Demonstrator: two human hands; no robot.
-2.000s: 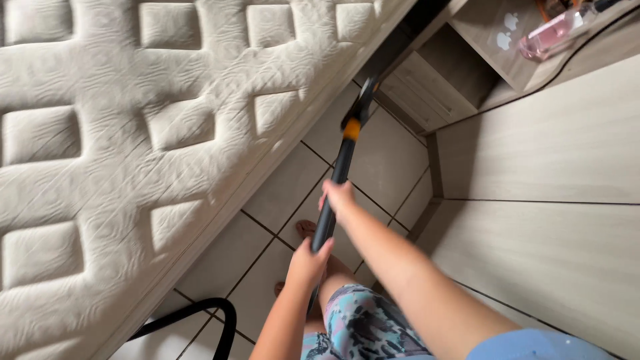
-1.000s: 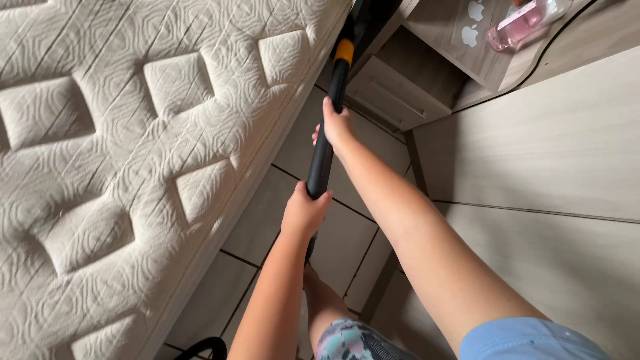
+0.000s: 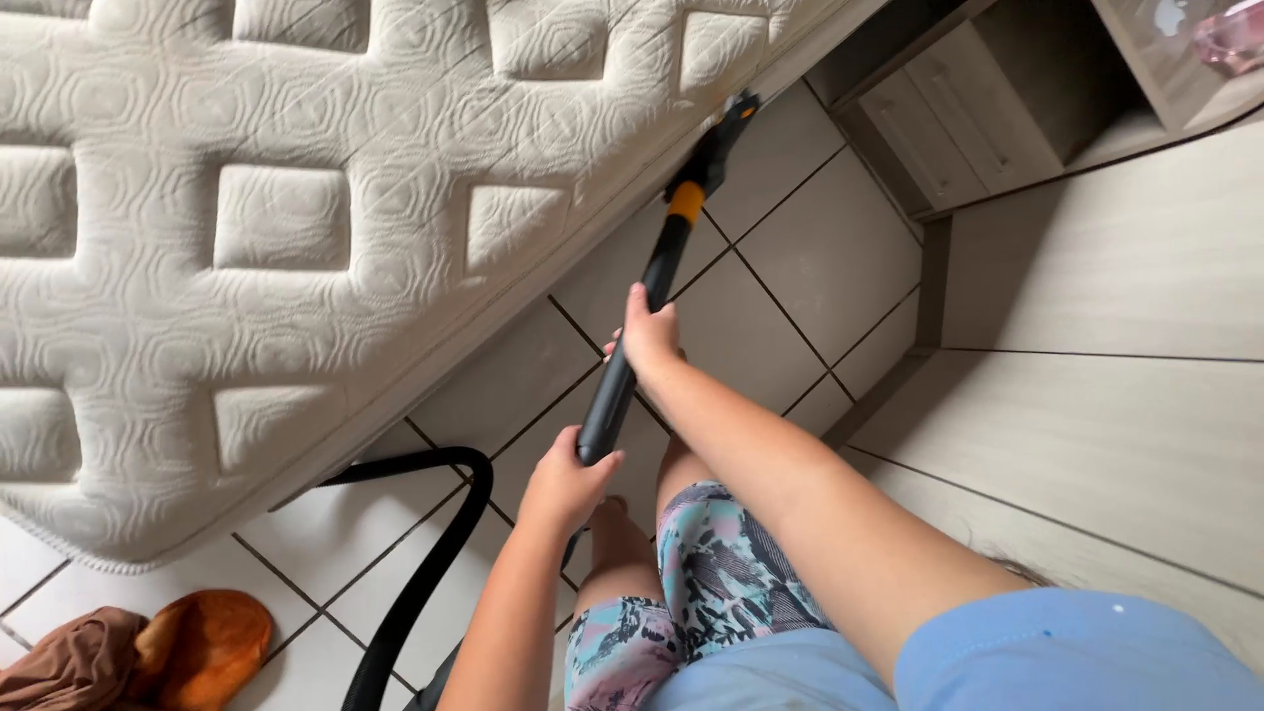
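Observation:
A black vacuum cleaner wand [image 3: 609,400] with an orange collar runs up from my hands. My left hand [image 3: 570,484] is closed around its lower end, and my right hand [image 3: 647,336] grips it farther up the tube. The black floor head [image 3: 726,143] lies at the side of the white quilted mattress [image 3: 405,227], over the tiled floor; whether it touches the mattress I cannot tell. A black corrugated hose [image 3: 434,563] curves over the tiles left of my left hand, one end passing out of sight by the mattress edge.
At the upper right stands a wooden cabinet with drawers [image 3: 933,123] and an open compartment. A pink bottle [image 3: 1229,44] is at the top right corner. Pale wooden panels [image 3: 1086,415] line the right side. An orange slipper [image 3: 212,647] and brown cloth [image 3: 79,657] lie bottom left.
The wand's floor head, out of sight beyond the top edge a second ago, now shows beside the mattress. Both hands still hold the wand. The view has shifted.

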